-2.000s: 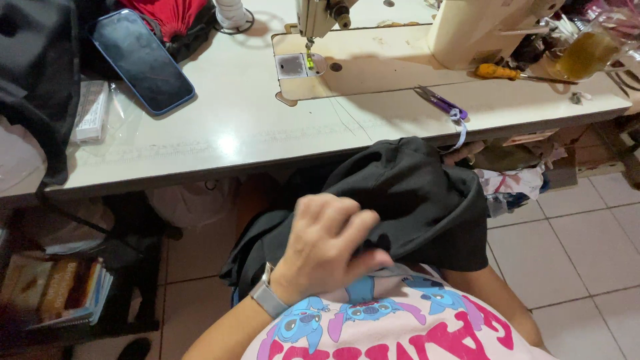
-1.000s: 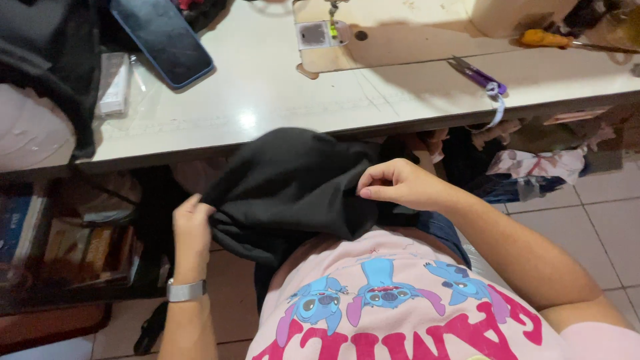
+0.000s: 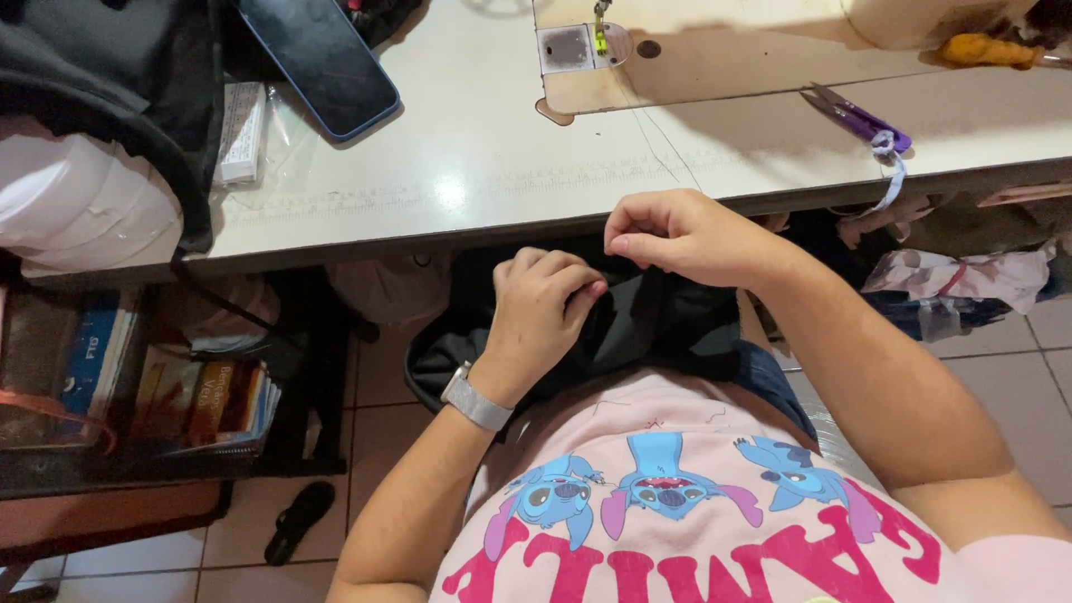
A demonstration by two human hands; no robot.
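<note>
Black fabric (image 3: 662, 322) lies bunched over my lap, below the edge of the sewing table. My left hand (image 3: 544, 301), with a watch on its wrist, is over the fabric with curled fingers; whether it grips any cloth is unclear. Close by on the right, my right hand (image 3: 670, 239) is beside the table's front edge, thumb near its bent index finger; no held thing can be made out. Loose threads (image 3: 662, 142) run from the sewing machine's presser foot (image 3: 600, 40) toward that edge. Purple thread snips (image 3: 863, 121) with a cloth strip lie on the table.
A phone (image 3: 327, 71), a small white box (image 3: 243, 134) and dark cloth (image 3: 100, 75) sit on the table's left part. An orange-handled screwdriver (image 3: 992, 50) is at the upper right. Books (image 3: 201, 402) fill a shelf at left; bagged cloth (image 3: 963, 276) is under the table at right.
My left hand has moved right from the fabric's left side, closer to my right hand. The fabric, raised and spread a second ago, now sits lower, partly under the table edge.
</note>
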